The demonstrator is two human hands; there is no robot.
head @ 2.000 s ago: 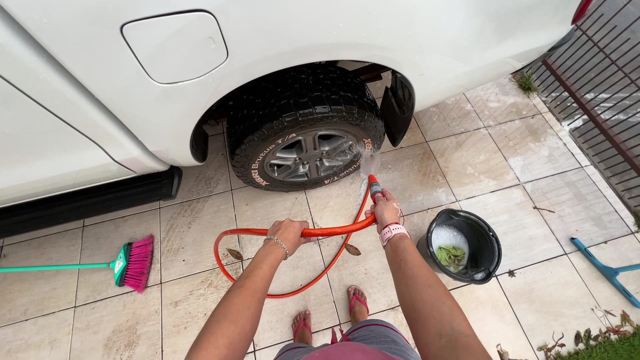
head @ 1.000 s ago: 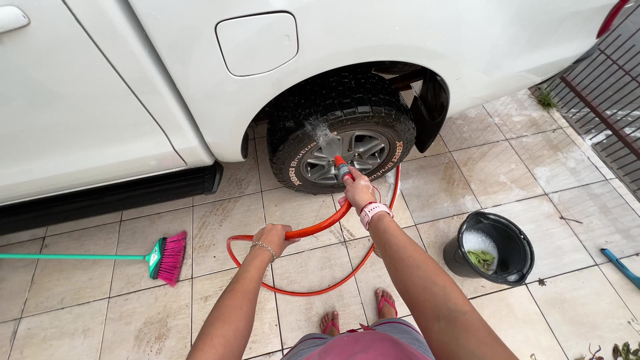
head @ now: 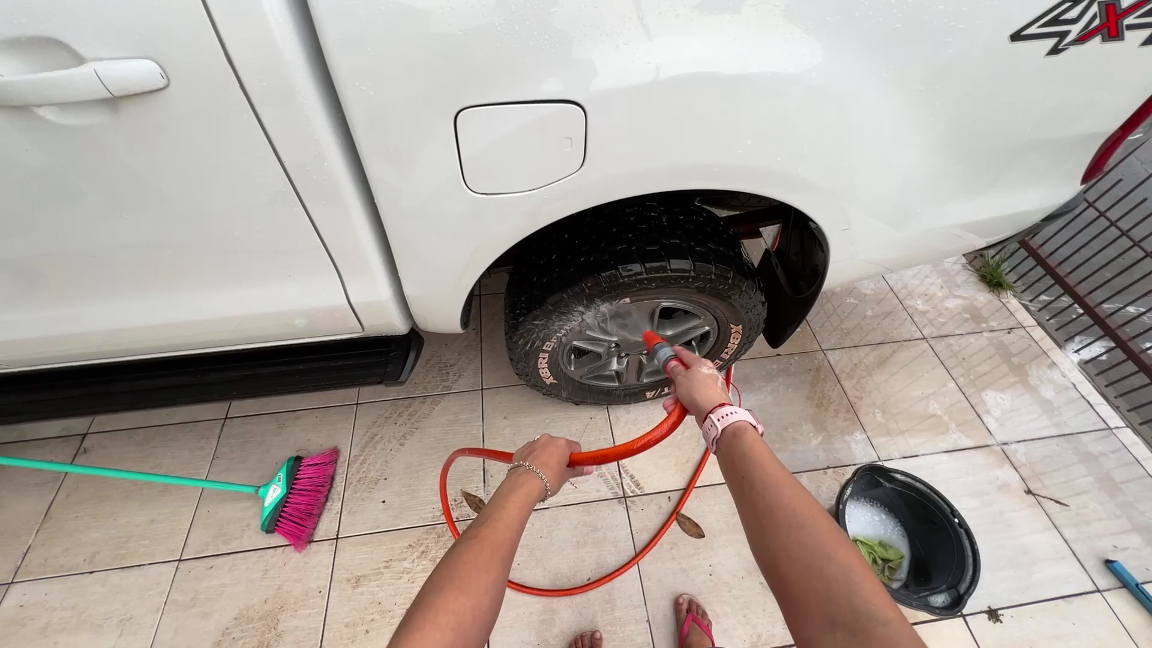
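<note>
My right hand [head: 698, 385], with a pink watch on its wrist, grips the spray nozzle [head: 662, 351] of an orange garden hose [head: 585, 589]. Water sprays from the orange tip onto the left part of the alloy wheel rim [head: 621, 346] and the black tire [head: 531, 333] of a white pickup truck [head: 432, 54]. My left hand [head: 547, 463], wearing a chain bracelet, is closed around the hose lower and to the left. Beyond it the hose loops over the tiles near my feet.
A green-handled broom with pink bristles [head: 308, 498] lies at the left. At the right stand a black bucket [head: 954, 522] with suds and a green cloth [head: 879, 556], and part of a blue tool [head: 1129, 583]. A metal gate [head: 1093, 297] is at the far right; dry leaves lie on the tiles.
The nozzle was at the wheel's lower right edge two seconds ago; my right hand has since brought it in front of the rim, and the spray has shifted left. The view has swung left and up.
</note>
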